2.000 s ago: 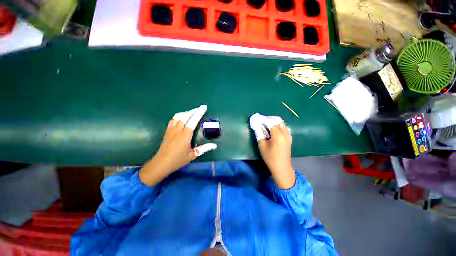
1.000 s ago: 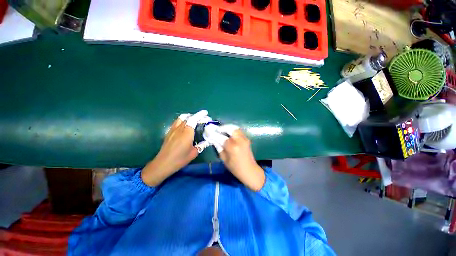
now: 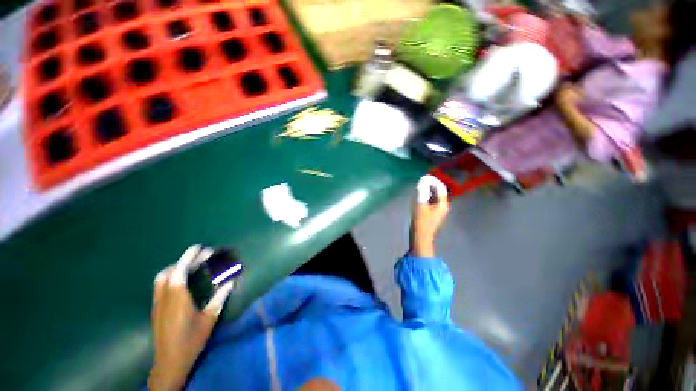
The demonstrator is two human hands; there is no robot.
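Observation:
The frame is blurred. My left hand [image 3: 183, 309], with white finger cots, holds a black smartwatch body [image 3: 214, 276] between thumb and fingers over the green mat. A light streak shows on the watch face. My right hand [image 3: 431, 208] is out to the right, past the bench edge, near the coloured box; its white-covered fingertips are bent together, and whether something is between them is unclear. A crumpled white cloth [image 3: 284, 205] lies on the green mat between the hands.
An orange grid tray [image 3: 183, 95] of black watches lies at upper left on a white board [image 3: 164, 145]. Pale sticks [image 3: 313, 123], a white pouch [image 3: 380, 125], a bottle [image 3: 374, 69], a green fan [image 3: 440, 42] and a coloured box [image 3: 456, 126] stand rightward. A person in pink [image 3: 610, 92] sits beyond.
The view has swung right. My right hand has left the watch and moved far right. The watch stays in my left hand. A white cloth now lies loose on the mat.

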